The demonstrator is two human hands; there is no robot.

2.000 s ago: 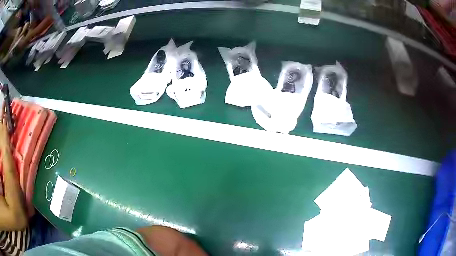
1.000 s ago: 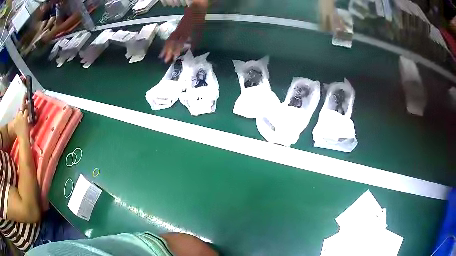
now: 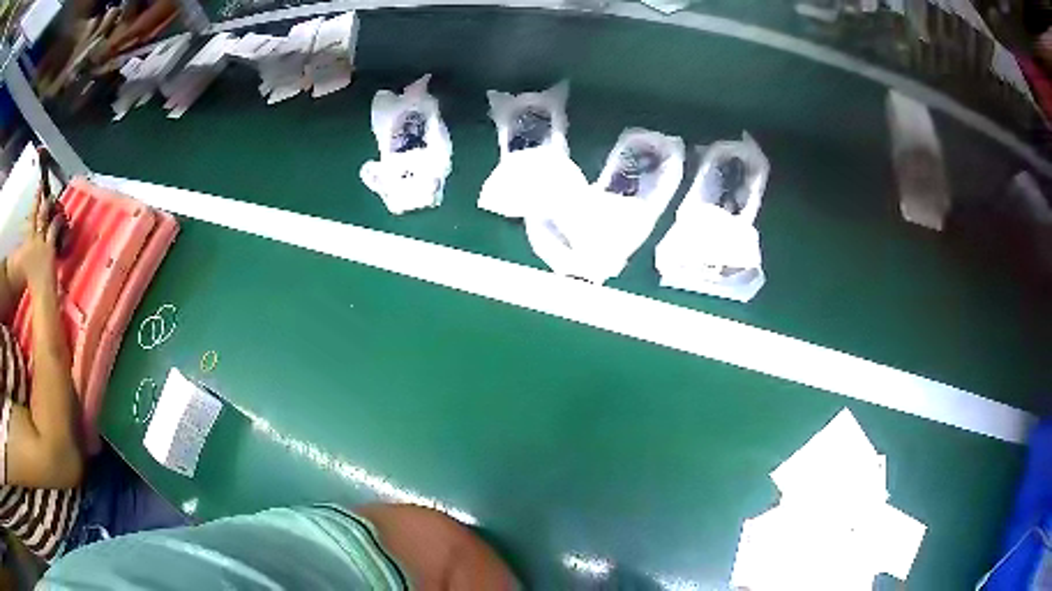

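Observation:
Several bagged products with dark cables at their open ends lie on the green belt beyond the white stripe: one at the left (image 3: 406, 185), one beside it (image 3: 525, 173), a wider one (image 3: 594, 231) touching it, and one at the right (image 3: 709, 248). White leaflets (image 3: 831, 514) lie in an overlapping pile on the near right side. A forearm in a light green sleeve crosses the bottom edge; its hand is cut off by the picture's edge. My left hand and my right hand are not visible.
Slim white boxes (image 3: 312, 60) stand at the far left; another pale box (image 3: 919, 162) lies far right. A printed white stack (image 3: 182, 423) and thin rings (image 3: 158, 328) are near left. A person with a striped sleeve sits by a red-orange tray (image 3: 98, 260). A blue bin (image 3: 1032, 508) is at right.
The leftmost bagged product has gone from the row. The reaching hands seen on the far side have left the view. The camera view has shifted slightly.

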